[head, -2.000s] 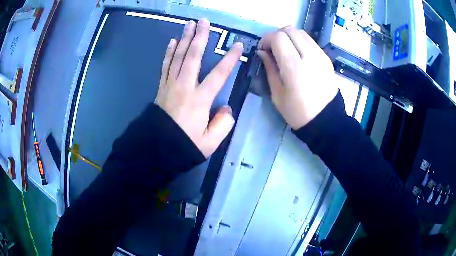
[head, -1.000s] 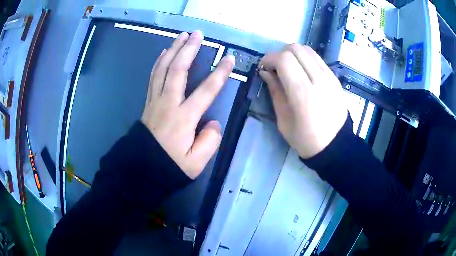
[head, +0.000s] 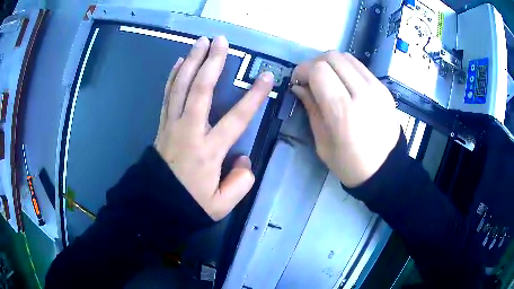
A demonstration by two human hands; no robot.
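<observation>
A dark grey panel with white border lines lies in a pale metal frame. A small silver corner piece with holes sits inside the L-shaped white marks at the panel's far right corner. My left hand lies spread over the panel, its index fingertip on the corner piece. My right hand is just right of that corner, with thumb and index finger pinched together at the frame's edge. A tiny bit of something shows at the fingertips, too small to name.
A slim orange and black screwdriver and a small dark block lie at the left, beside white cover plates with brown bars. A white machine unit with a blue control panel stands at the far right. A black surface with small silvery parts is at right.
The whole view has shifted, with the panel now slightly further left and lower. My left index fingertip has moved further onto the corner piece. My right hand stays pinched at the same corner.
</observation>
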